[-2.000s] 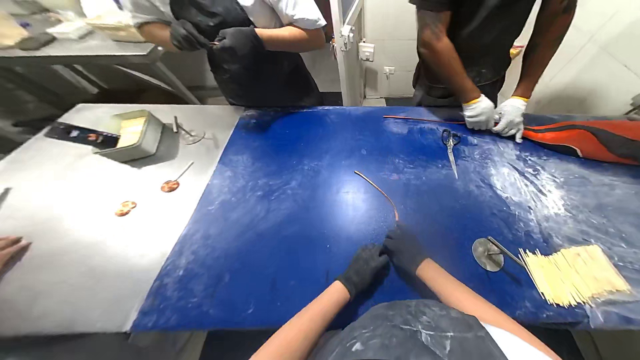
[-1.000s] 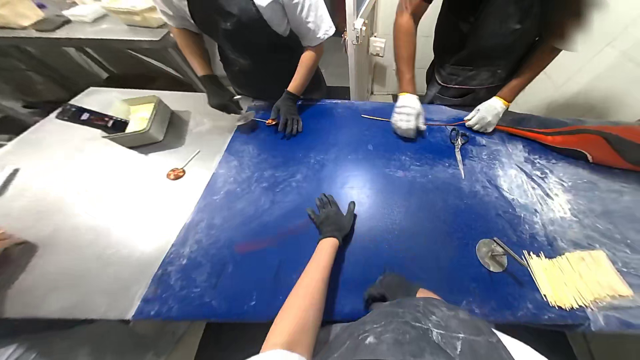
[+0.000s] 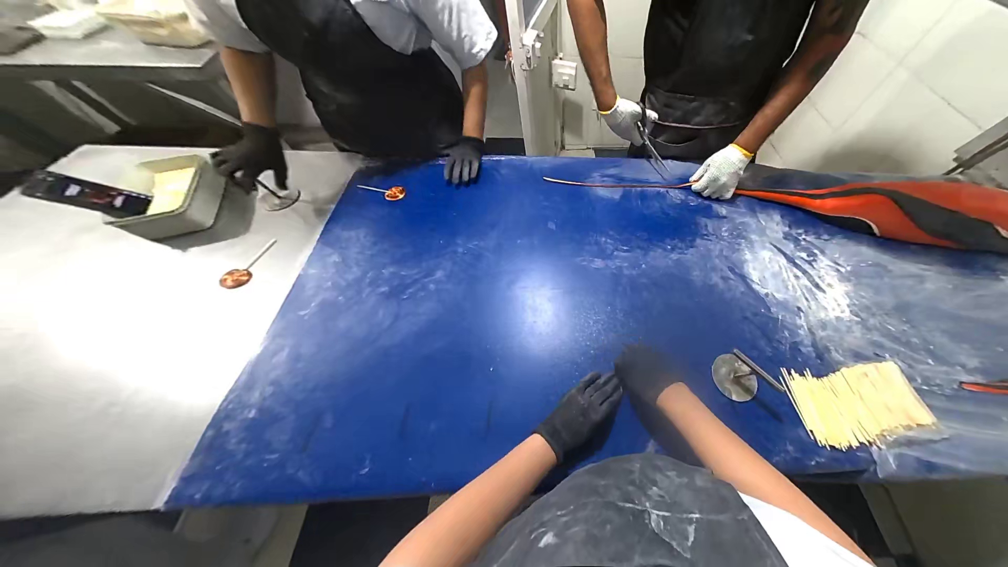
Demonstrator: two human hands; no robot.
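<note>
My left hand (image 3: 584,413), in a black glove, lies on the blue table surface (image 3: 441,315) near the front edge. Its fingertips meet my right hand (image 3: 646,373), also black-gloved and blurred; whatever may be under the hands is hidden. To the right of them are a metal disc press with a handle (image 3: 735,377) and a bundle of pale sticks (image 3: 858,403). Across the table a co-worker's white-gloved hand holds scissors (image 3: 650,150) above a thin candy rope (image 3: 610,184). The other white glove holds the rope by the thick red and black candy mass (image 3: 882,206).
A lollipop (image 3: 394,193) lies near another co-worker's gloved hand. On the metal surface at left are a second lollipop (image 3: 236,278), a disc press (image 3: 281,199), and a tub (image 3: 201,201) with a phone (image 3: 85,194) on its rim.
My left hand has moved right and back toward me, beside my right hand. The scissors, on the table before, are now in the co-worker's hand. The other co-worker's disc press has moved left.
</note>
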